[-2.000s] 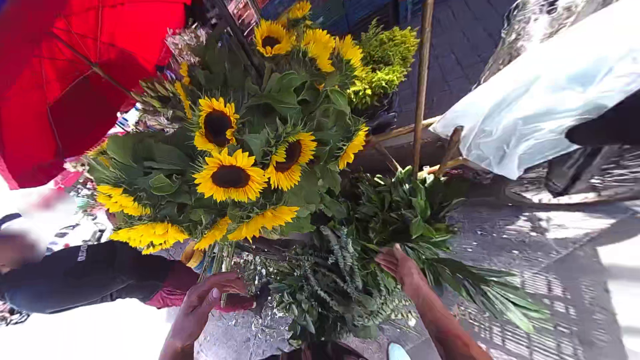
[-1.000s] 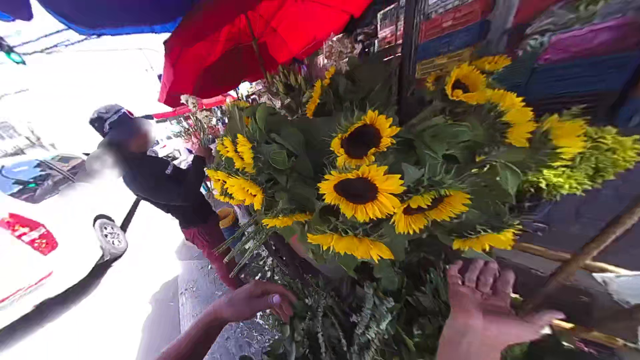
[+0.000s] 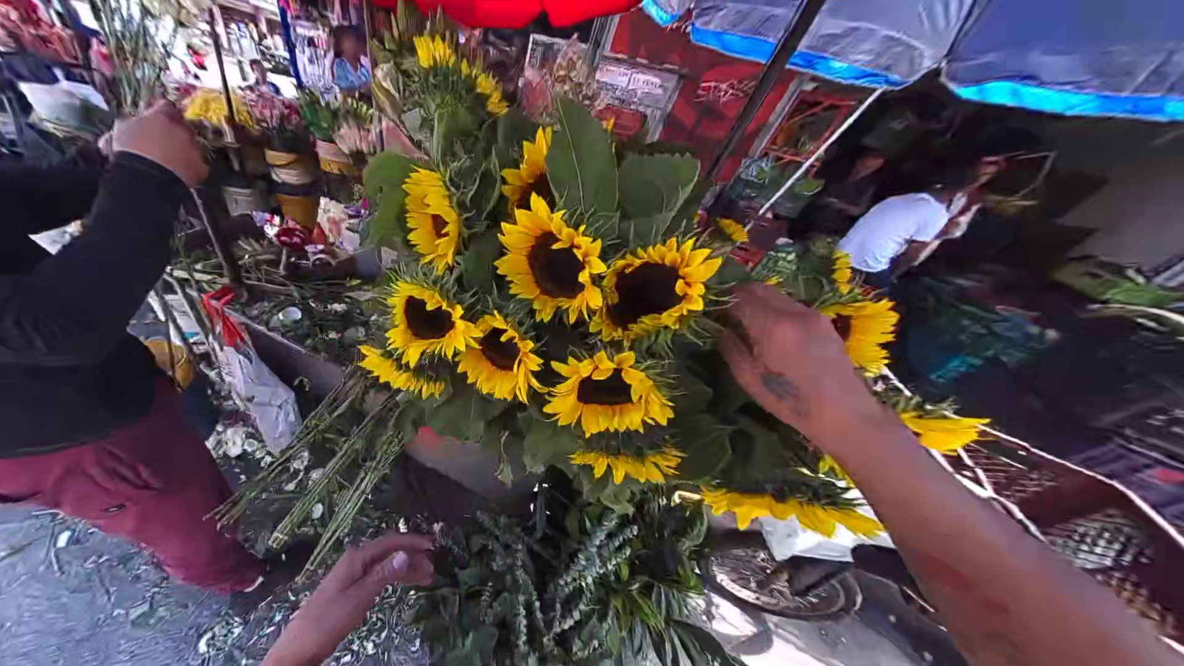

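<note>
Several sunflowers (image 3: 555,264) with broad green leaves fill the middle of the view, and their cut stems (image 3: 324,462) stick out to the lower left. My right hand (image 3: 786,356) reaches in among the blooms at the right side of the bunch; its fingertips are hidden by leaves, so its grip cannot be told. Low at the left, my left hand (image 3: 379,573) is near the stems with fingers loosely bent and nothing seen in it. Eucalyptus-like greenery (image 3: 573,573) lies below the sunflowers, to the right of my left hand.
A person in a black top (image 3: 83,305) stands close at the left. Flower buckets (image 3: 298,205) are behind. A person in a white shirt (image 3: 893,231) bends at the right. A wheel (image 3: 786,583) shows at the lower right, and umbrellas (image 3: 832,46) hang overhead.
My right hand has moved from the greenery up to the sunflowers, in among the blooms. My left hand stays low beside the stems. The view has swung strongly.
</note>
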